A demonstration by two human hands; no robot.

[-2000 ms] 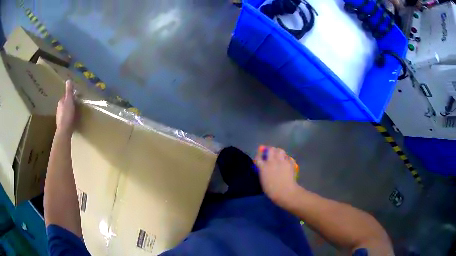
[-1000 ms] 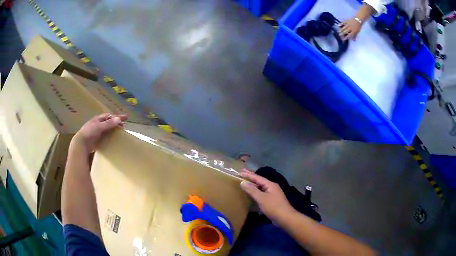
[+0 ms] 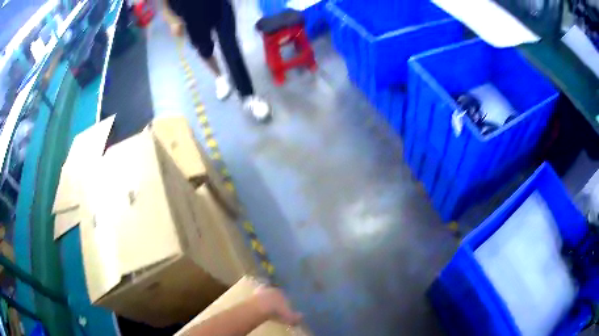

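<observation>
A tan shipping carton shows only in part at the bottom edge, cut off by the frame. My left hand is blurred and lies at the carton's top right part, its forearm crossing the carton from the bottom left. Its fingers are too blurred to tell whether they grip the edge. My right hand is not in view. The tape gun is not in view.
More cartons stand at left beside a green-blue bench. Blue bins line the right, some holding black parts. A person and a red stool are in the aisle, with yellow-black floor tape.
The view has swung up along the aisle, bringing in the person, stool and more bins. My right hand and the tape gun on the carton have left the view.
</observation>
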